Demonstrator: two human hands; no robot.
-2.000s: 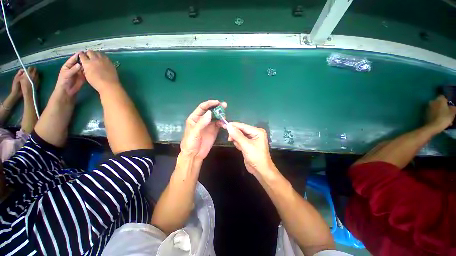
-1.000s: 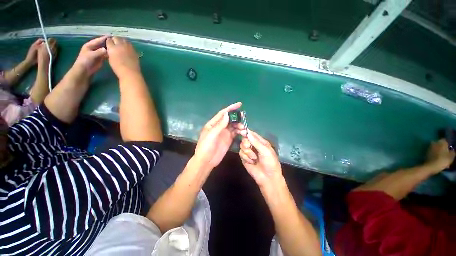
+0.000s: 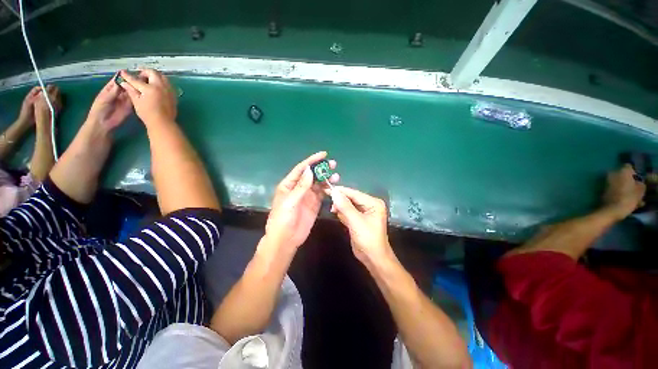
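Observation:
My left hand (image 3: 292,202) holds a small electronic unit (image 3: 322,171) between thumb and fingers, a black case with a green circuit board showing inside. The unit is held above the near part of the green bench. My right hand (image 3: 363,218) pinches a slim pale tool (image 3: 329,184), and its narrow tip is at the lower edge of the unit. I cannot tell exactly where the tip touches. Both hands are bare and close together.
The green bench (image 3: 325,130) bears a dark unit (image 3: 255,113), a small pale part (image 3: 395,120) and a clear plastic packet (image 3: 501,115). A whitish rail (image 3: 288,68) with a post (image 3: 492,43) runs behind. A person in stripes sits left, one in red right.
Since one second ago, the tool tip has moved from beside the unit onto its lower edge, and the unit's green face shows more fully. The camera view has also turned and shifted.

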